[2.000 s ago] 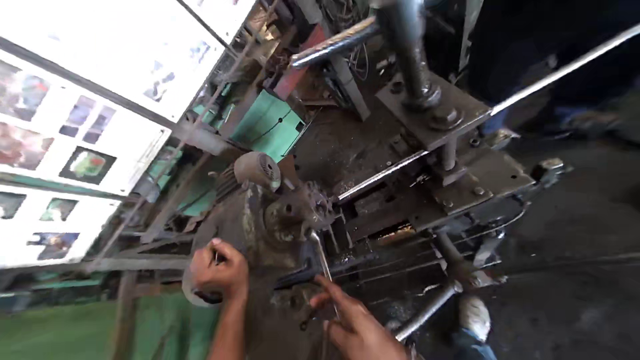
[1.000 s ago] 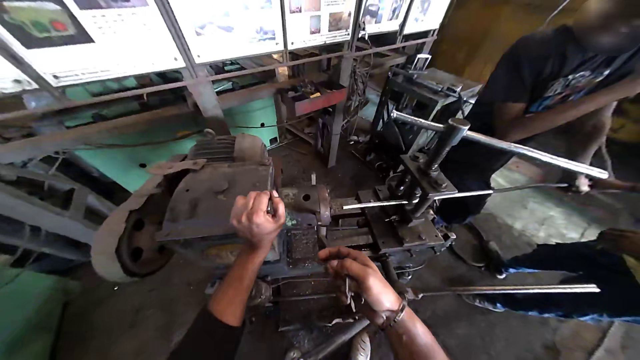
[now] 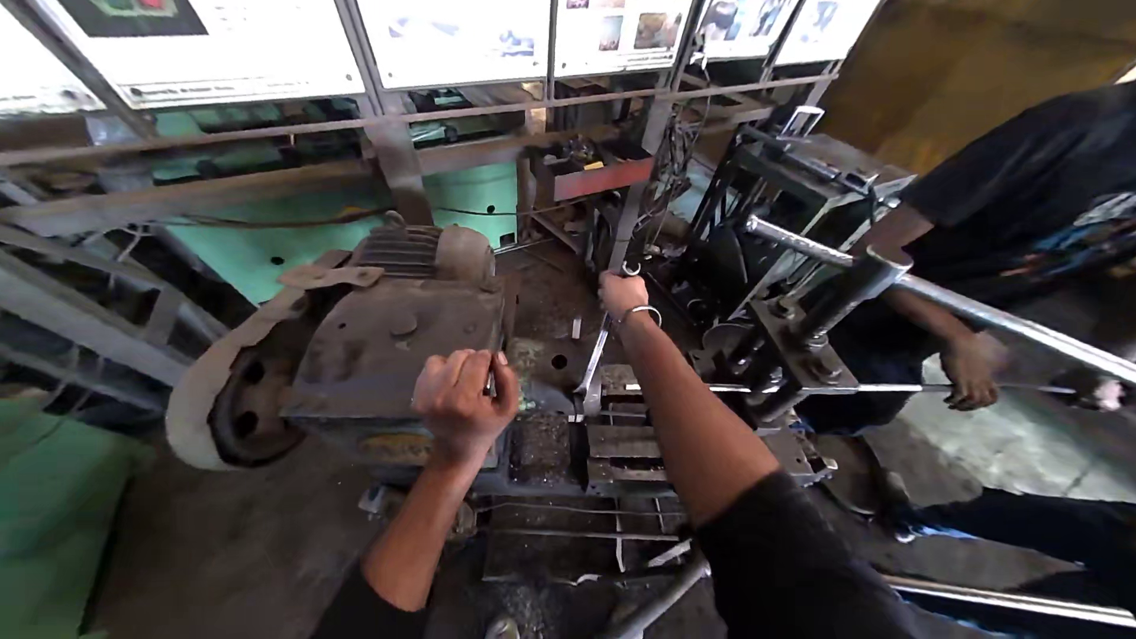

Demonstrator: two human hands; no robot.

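My right hand (image 3: 624, 297) is closed around the upper part of a long metal wrench (image 3: 596, 357). The lower end of the wrench meets the machine near the end of a thin metal rod (image 3: 879, 388). To its left, my left hand (image 3: 466, 395) is curled beside the gearbox housing (image 3: 404, 342), with a small metal piece partly showing between its fingers. What that piece belongs to is hidden. The rod runs rightward through the clamp assembly (image 3: 803, 346).
An electric motor (image 3: 466, 255) and a belt pulley (image 3: 253, 395) adjoin the housing. A thick bar handle (image 3: 994, 315) reaches rightward towards a co-worker's hand (image 3: 970, 368). A red-edged tray (image 3: 603, 179) stands behind, and a metal bar (image 3: 1021, 601) lies low at right.
My right hand has moved forward, away from my body, and now grips the wrench upright over the machine. My left hand stays near the housing. The view has turned since the first frame.
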